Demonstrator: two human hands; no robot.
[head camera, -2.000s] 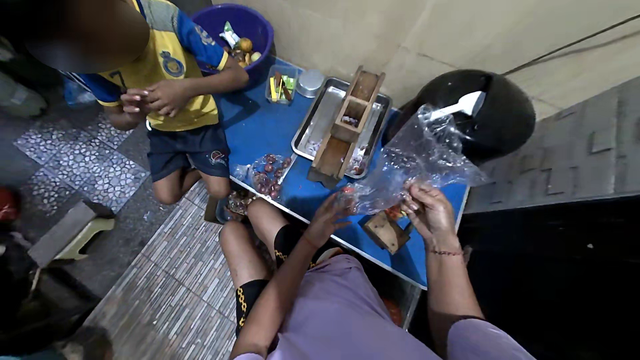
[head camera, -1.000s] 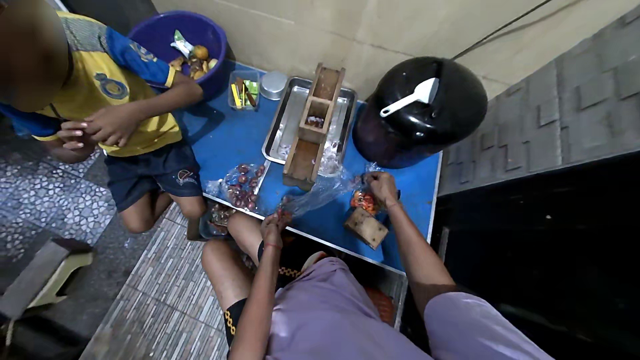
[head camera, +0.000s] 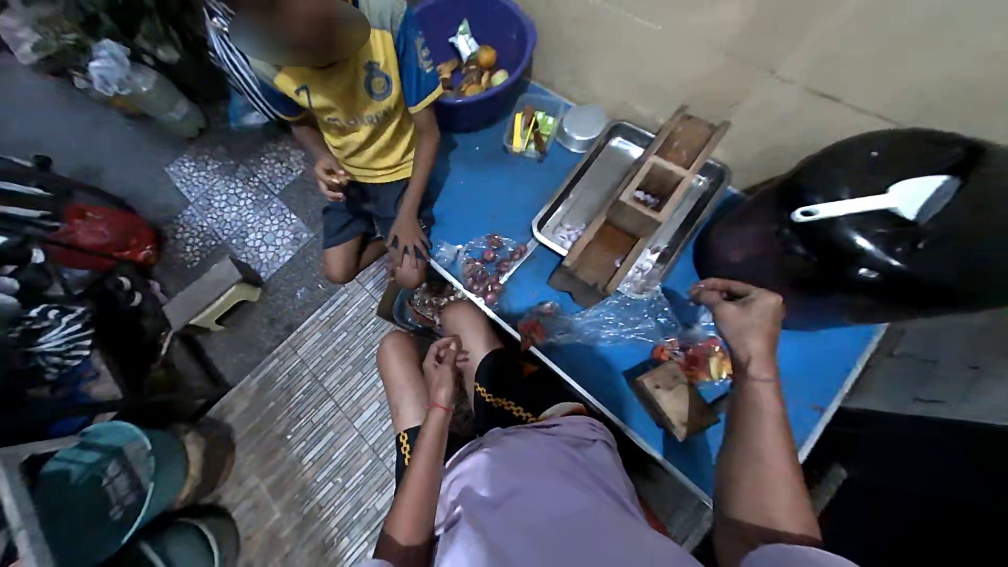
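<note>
My left hand (head camera: 443, 364) is over my thigh with its fingers bent; nothing shows clearly in it. My right hand (head camera: 740, 311) is raised beside the black container, thumb and fingertips together; whether it pinches the plastic is unclear. A clear plastic bag (head camera: 606, 321) lies across the blue table, with dark red pieces at its left end. Below my right hand is a bag of red and orange chillies (head camera: 697, 358), beside a wooden block (head camera: 673, 398). A wooden slicer with a box (head camera: 638, 209) rests across a metal tray (head camera: 579, 189). Shallots in a plastic bag (head camera: 488, 268) lie left.
Another person (head camera: 366, 118) sits at the table's left end. A purple basin (head camera: 480, 110), a small plastic container (head camera: 535, 126) and a round metal tin (head camera: 581, 127) stand at the back. The black container (head camera: 850, 228) carries a white scoop (head camera: 882, 201). A low stool (head camera: 216, 295) is on the floor.
My left hand has moved away from the plastic bag to above my thigh. The bag, earlier held up between both hands, now lies on the table. The other person's hands have moved apart.
</note>
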